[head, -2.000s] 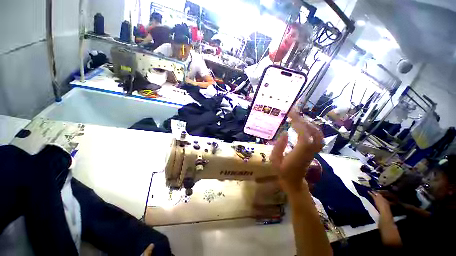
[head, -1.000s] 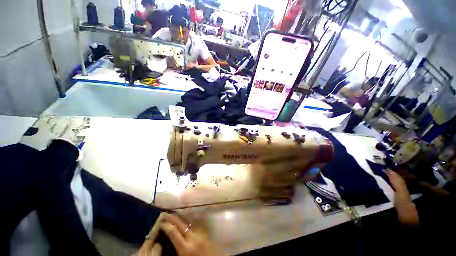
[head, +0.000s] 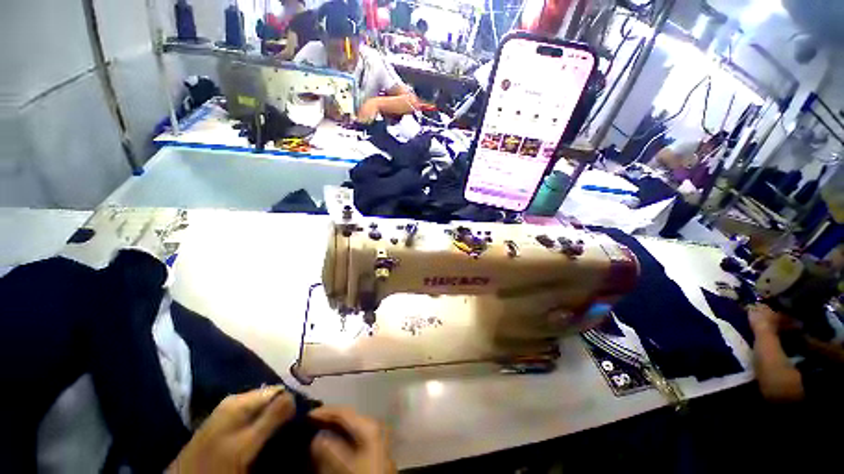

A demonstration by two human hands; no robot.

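Note:
A dark garment piece point(head: 120, 305) with white inner parts is heaped on the table left of the sewing machine point(head: 463, 278). Its near edge runs to my hands at the bottom of the view. My left hand point(head: 231, 430) pinches the dark cloth between thumb and finger. My right hand point(head: 352, 440) holds the same cloth close beside it; its lower part is cut off by the frame edge. The hands are in front of the machine bed, away from the needle. No cloth lies under the presser foot point(head: 356, 319).
A lit smartphone point(head: 527, 125) stands upright behind the machine. Dark cut pieces point(head: 676, 315), a striped bundle point(head: 615, 347) and a black card point(head: 622, 372) lie to the right. A green bottle-like thing point(head: 552, 192) is behind. One person sits opposite, another's arm point(head: 773, 356) is at right.
My right hand has come down from near the phone to the cloth at the bottom. Both hands now hold the cloth edge together. The camera view has shifted slightly.

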